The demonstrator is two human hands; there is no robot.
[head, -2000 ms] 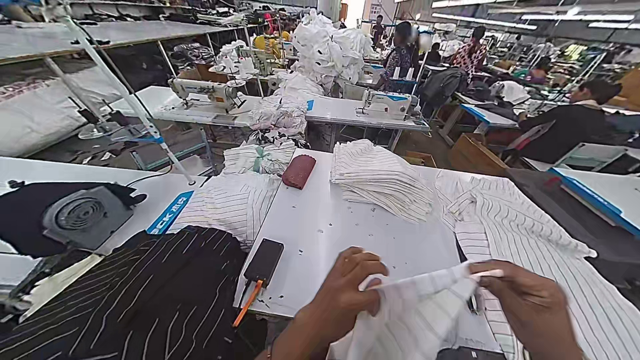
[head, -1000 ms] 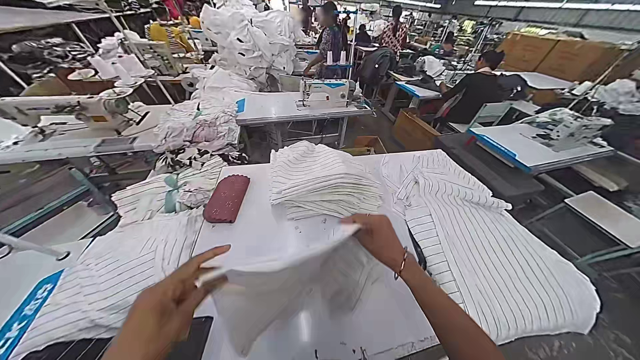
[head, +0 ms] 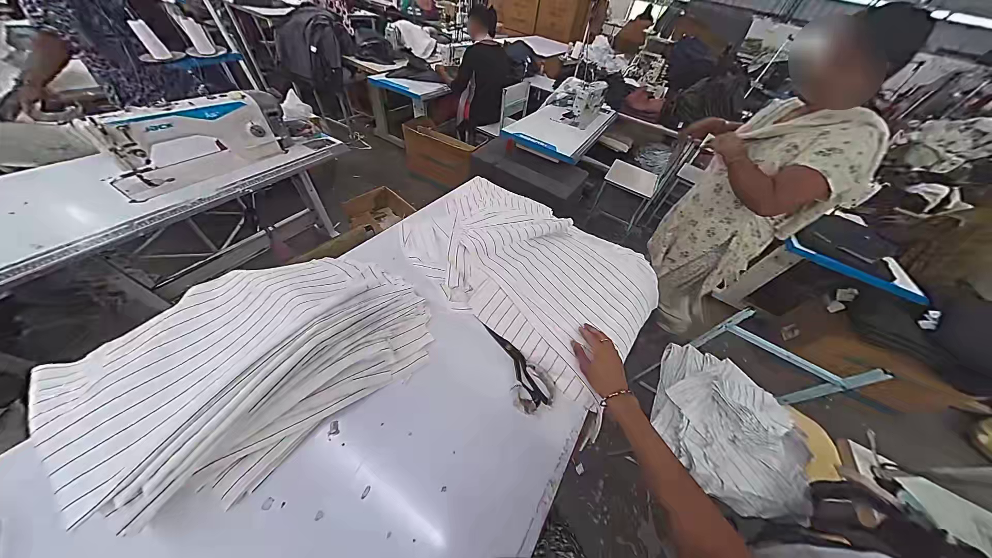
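Note:
My right hand (head: 602, 364), with a bracelet at the wrist, lies fingers apart on the near edge of a heap of white striped fabric (head: 558, 271) at the table's right side. Just left of it, a pair of scissors (head: 529, 381) rests on the white tabletop (head: 372, 465), its blades partly under or against that fabric. A thick stack of striped fabric pieces (head: 232, 364) spreads over the table's left part, layers fanned at its right edge. My left hand is out of view.
Beyond the table's left edge stands a sewing machine (head: 186, 132) on its own bench. A cardboard box (head: 377, 211) sits behind the table. A person (head: 763, 178) stands at the right. Crumpled striped fabric (head: 725, 434) and a blue metal frame (head: 806, 356) are low at the right.
The view has swung far to the right. The white cloth between my hands is out of sight. My right hand has come to the fabric heap, and my left hand has left the view.

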